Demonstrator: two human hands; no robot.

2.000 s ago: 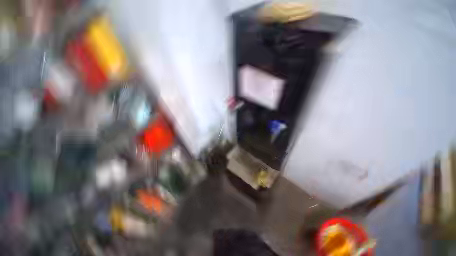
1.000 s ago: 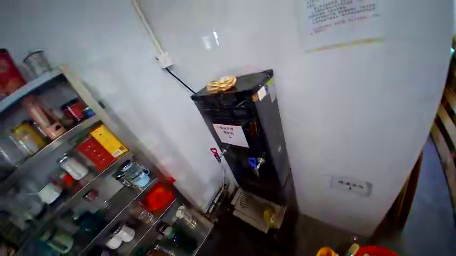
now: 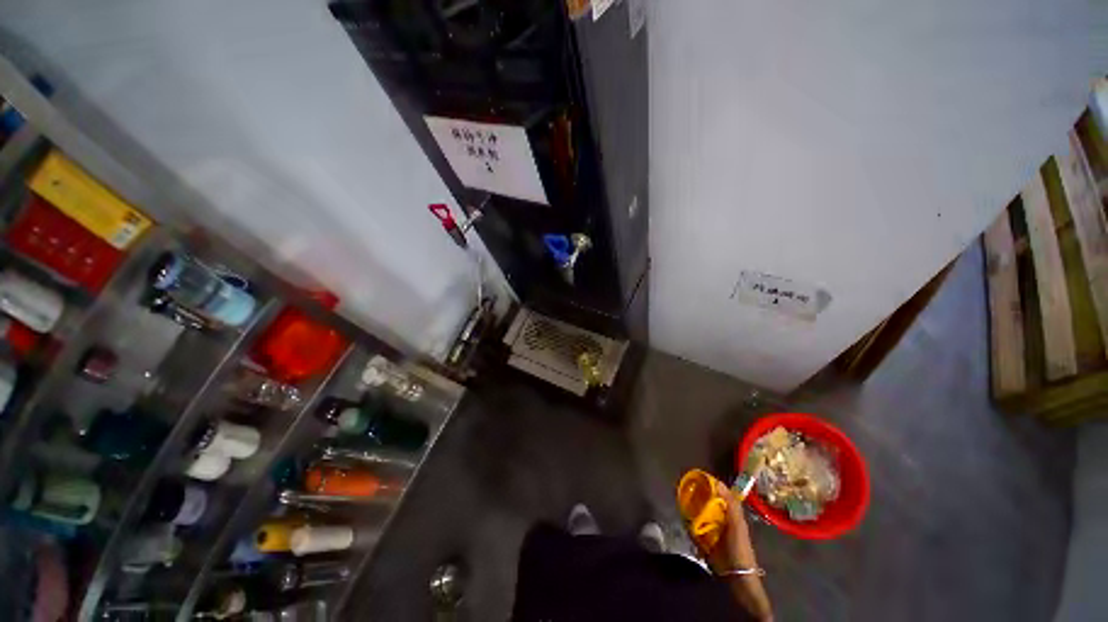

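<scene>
My right hand (image 3: 735, 544), bare with a thin band at the wrist, is low right of centre. It is closed on an orange-yellow lid or sleeve with a loop (image 3: 701, 501). A pale stick-like piece (image 3: 748, 471) projects from the hand towards the red bucket (image 3: 854, 474), which holds pale mixed waste. The fingers are small and partly hidden. My left hand is not in view. A small greenish-yellow cup or bottle (image 3: 591, 368) stands on the drip tray grate (image 3: 535, 340), below the blue-handled tap (image 3: 563, 252).
The black water dispenser (image 3: 614, 158) has a red-handled tap (image 3: 452, 225). Metal shelves (image 3: 407, 459) with bottles, cups and a red plastic bag (image 3: 299, 345) fill the left side. Wooden pallets (image 3: 1047, 267) stand at the right. A round metal object (image 3: 446, 583) is near my feet.
The view has turned downward from the wall and dispenser. The whole bucket, my feet and my right hand now show; one second ago only the bucket's rim and part of the orange-yellow item showed.
</scene>
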